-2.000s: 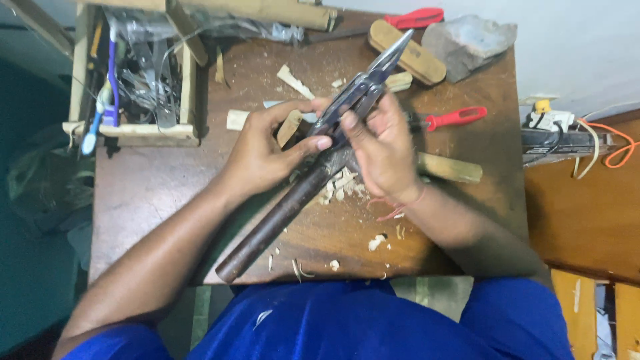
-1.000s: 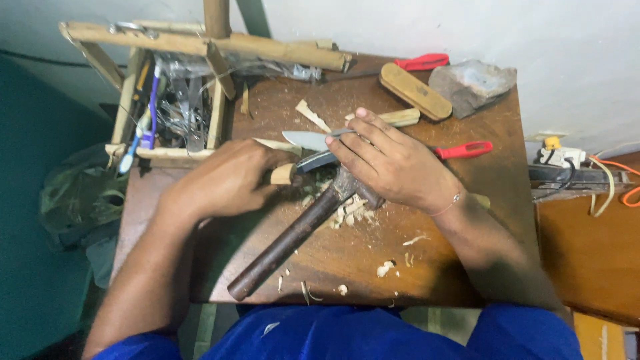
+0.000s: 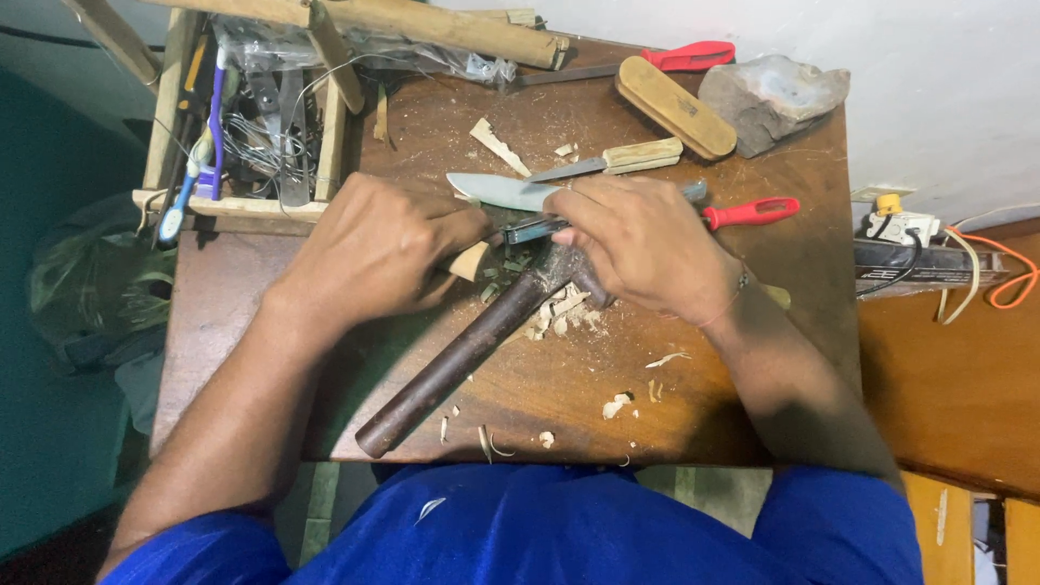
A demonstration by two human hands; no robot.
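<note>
My left hand (image 3: 390, 244) is closed on a small pale wooden piece (image 3: 470, 262) left of centre. My right hand (image 3: 642, 236) grips a metal hand tool (image 3: 532, 231), whose end points toward the left fingers; its jaws cannot be made out. Beneath the right hand lies a dark T-shaped tool, its round handle (image 3: 455, 367) slanting toward the front edge. A broad knife blade (image 3: 497, 190) rests just behind the hands, its handle largely hidden. Farther back is a narrow blade with a pale wooden handle (image 3: 643, 154). Pale wood shavings (image 3: 561, 310) surround the dark tool's head.
A wooden rack (image 3: 236, 208) with wire, toothbrushes and metal strips stands back left. Along the back are a long red-handled tool (image 3: 691, 56), a wooden-backed brush (image 3: 674, 106) and a rough stone (image 3: 768, 101). Another red handle (image 3: 754, 213) lies right; a plug and cables (image 3: 902, 225) are beyond the table.
Both hands were around the raised metal tool two seconds ago, its pointed jaws visible. It is lower now, held by the right hand, while the left hand has moved apart with the wooden piece.
</note>
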